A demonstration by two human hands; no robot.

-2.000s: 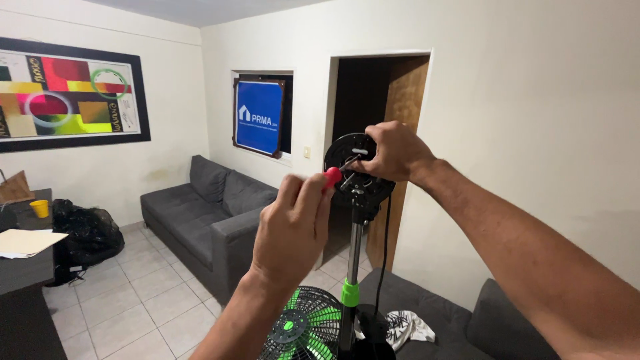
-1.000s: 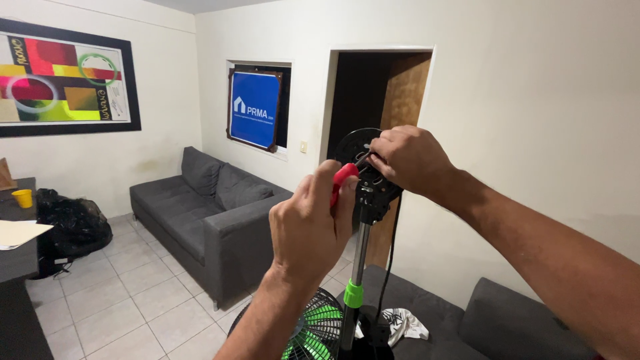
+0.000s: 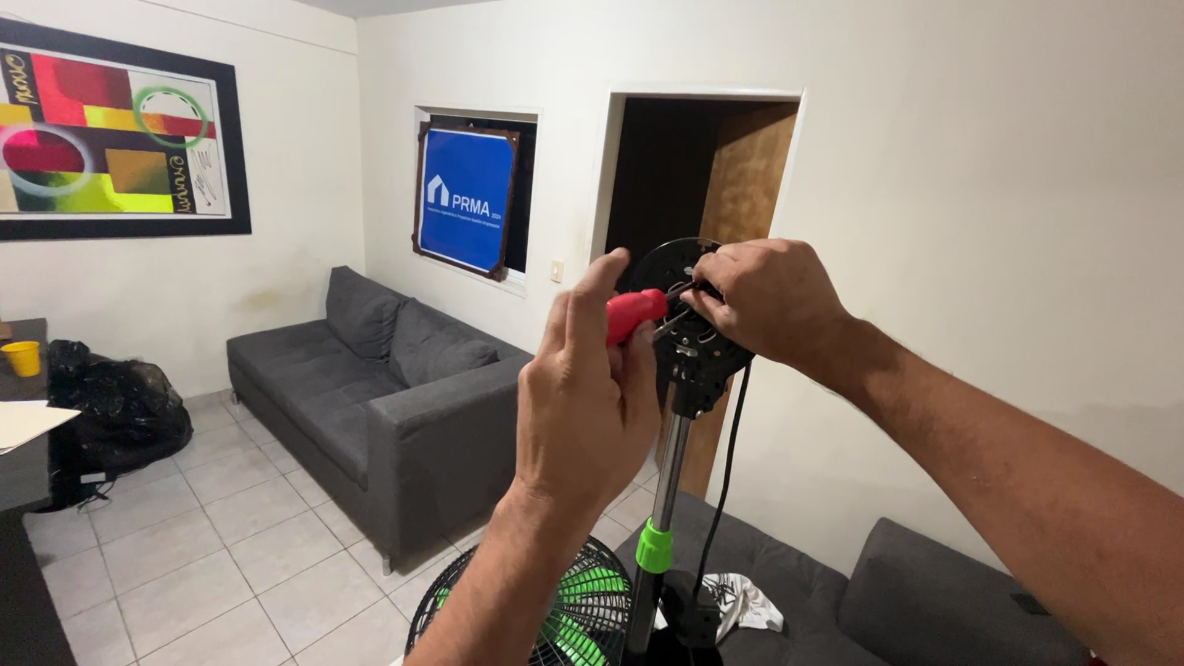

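Observation:
My left hand is closed around the red handle of a screwdriver, its index finger raised. The screwdriver's shaft points at the black round motor head of a pedestal fan. My right hand is at the upper right of that head, with thumb and fingertips pinched near the screwdriver's tip; what they hold is hidden. The head sits on a chrome pole with a green collar. Below on the left is a black fan grille with green blades.
A grey sofa stands behind on the left, another grey sofa at the lower right with a white cloth. A black cord hangs beside the pole. A dark desk and black bag are at far left.
My left index finger has lifted off the red handle since one second ago. The right hand stays at the fan's motor head.

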